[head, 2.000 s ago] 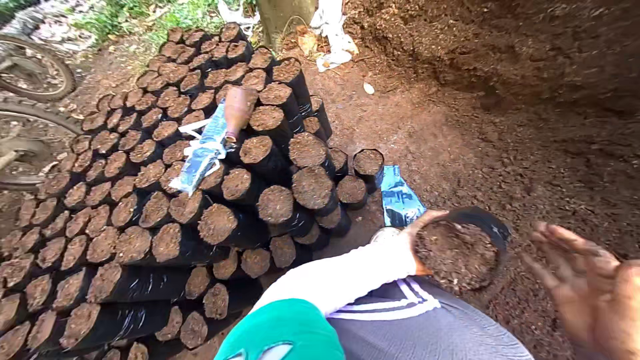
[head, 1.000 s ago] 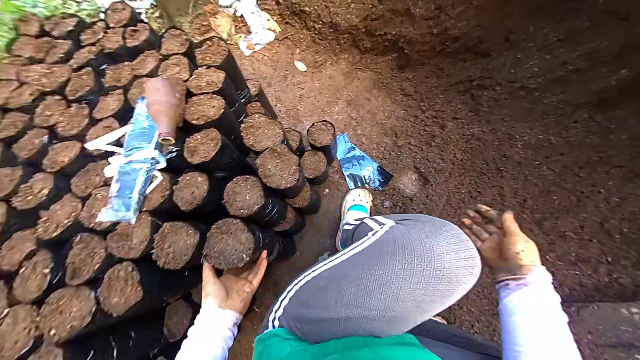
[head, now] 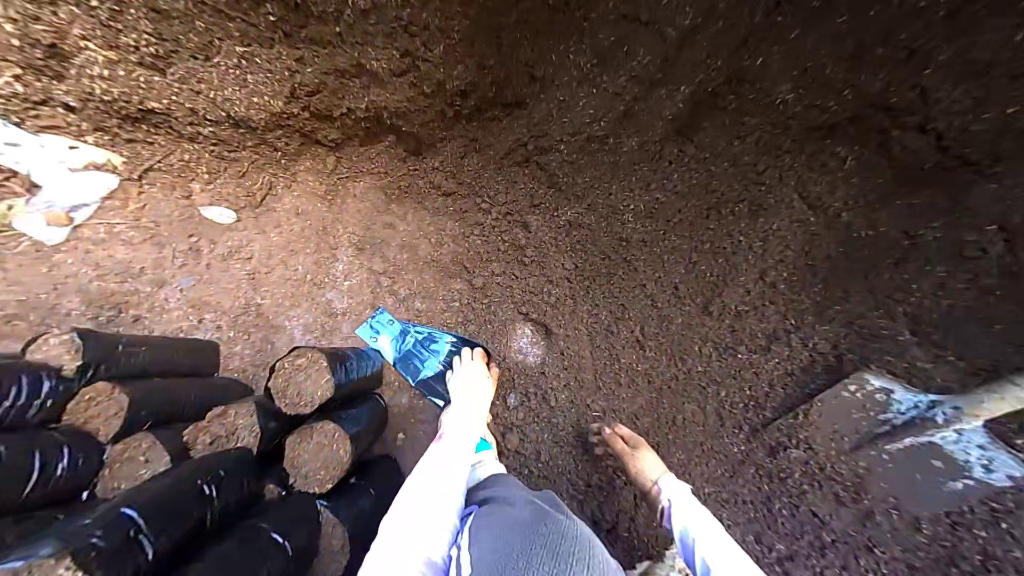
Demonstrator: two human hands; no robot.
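My left hand (head: 472, 384) rests on the near end of a flat, empty black plastic grow bag (head: 416, 352) that lies on the soil, its shiny surface reflecting blue. Whether the fingers have closed on the bag I cannot tell. To the right, my right hand (head: 632, 456) is just above the loose soil (head: 592, 360), fingers partly spread, holding nothing. Soil-filled black grow bags (head: 320, 380) stand packed together to the left of my left arm, with brown soil showing at their tops.
Two shovel blades (head: 928, 448) lie on the soil at the right, one with a handle running off the edge. A large soil heap (head: 640, 104) rises ahead. White plastic scraps (head: 64, 188) lie at the far left, near a pale leaf (head: 218, 214).
My left hand has left a filled bag among the others and moved right to the flat bag. The view has swung right, bringing the shovels into sight.
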